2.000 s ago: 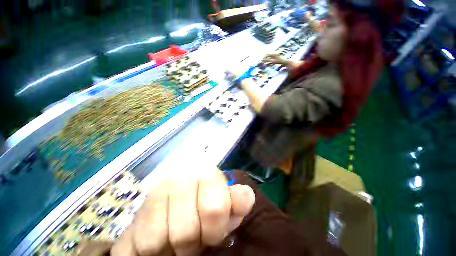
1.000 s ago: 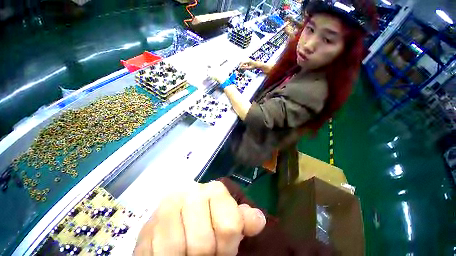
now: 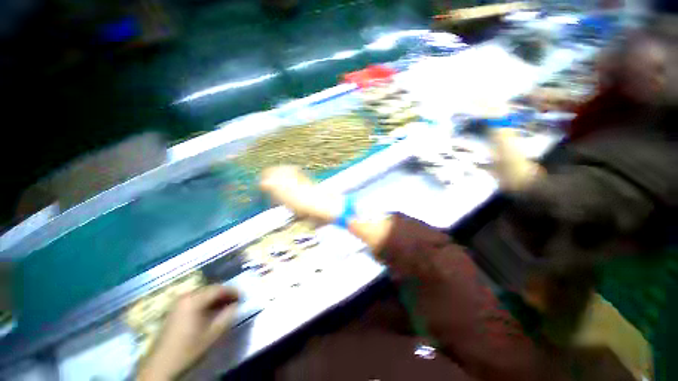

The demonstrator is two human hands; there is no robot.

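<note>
The frame is strongly blurred. My right hand (image 3: pixel 288 187), with a blue band on the wrist, is stretched over the near edge of the heap of small gold-yellow ring coils (image 3: pixel 316 143) on the green mat (image 3: pixel 141 223). Whether its fingers hold a ring cannot be told. My left hand (image 3: pixel 195 316) is low at the left, at the right side of a tan PCB panel (image 3: pixel 157 299); its fingers are curled and blurred, and any part in them cannot be made out. Another PCB panel (image 3: pixel 281 249) with dark parts lies on the line between my hands.
A coworker's arm (image 3: pixel 517 160) with a blue wristband reaches over a PCB panel (image 3: pixel 457 160) at the right. Stacked panels (image 3: pixel 394 108) stand beyond the heap, with a red bin (image 3: pixel 369 76) behind. The metal rail (image 3: pixel 245 239) runs diagonally along the mat.
The view has swung left. My right hand has moved from close in front of the camera out to the ring heap. My left hand has come into view at lower left.
</note>
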